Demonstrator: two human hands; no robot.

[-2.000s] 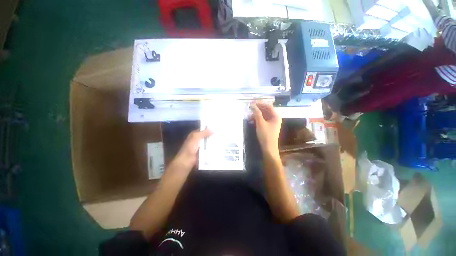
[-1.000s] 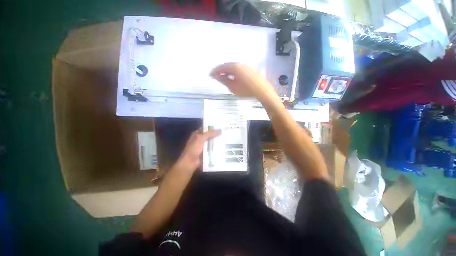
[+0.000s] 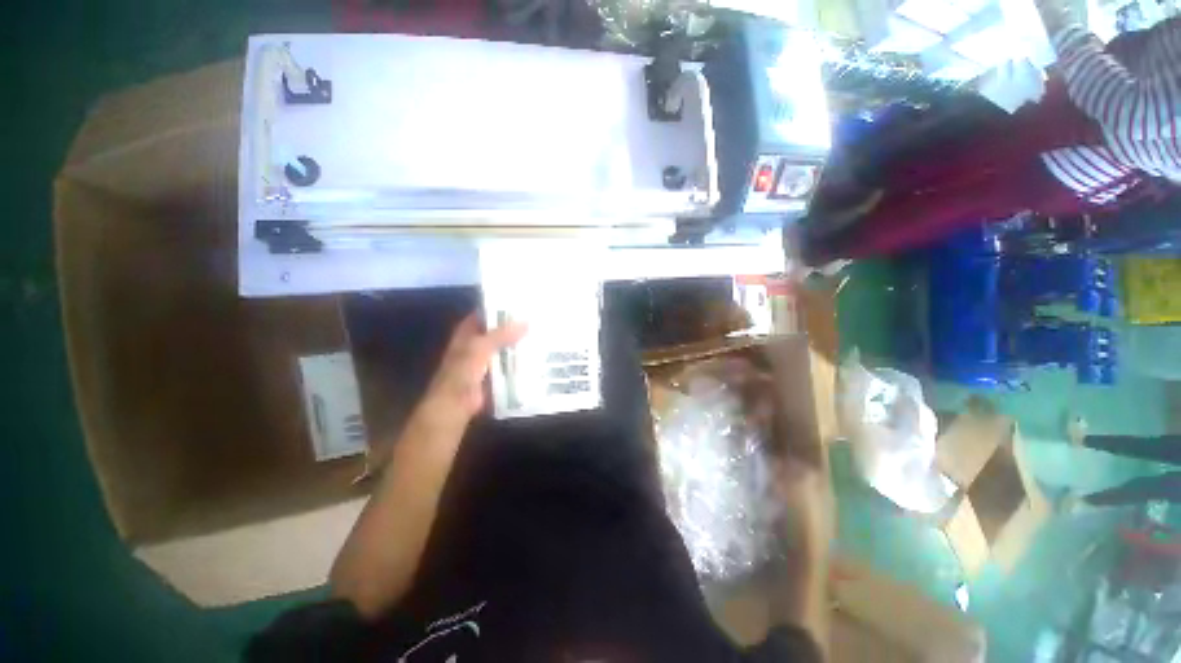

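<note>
My left hand (image 3: 469,372) holds a white product box (image 3: 544,339) by its left edge, with black barcode-like print facing up. The box's far end meets the near edge of the heat sealer (image 3: 453,130), by the long sealing bar (image 3: 389,229). My right hand (image 3: 785,482) is a faint blur over the right side of the open carton of crumpled clear plastic (image 3: 712,479). Its fingers cannot be made out, nor whether it holds anything.
A large open carton (image 3: 181,350) stands at left with a white box (image 3: 333,407) inside. The blue-grey control box (image 3: 777,117) is at the sealer's right end. A white plastic bag (image 3: 894,421) and small open carton (image 3: 991,479) are on the floor. A person's striped sleeve (image 3: 1127,117) shows upper right.
My right hand has moved from the sealing bar, across the sealer board, down to the right carton. My left hand still holds the box. The whole view has shifted.
</note>
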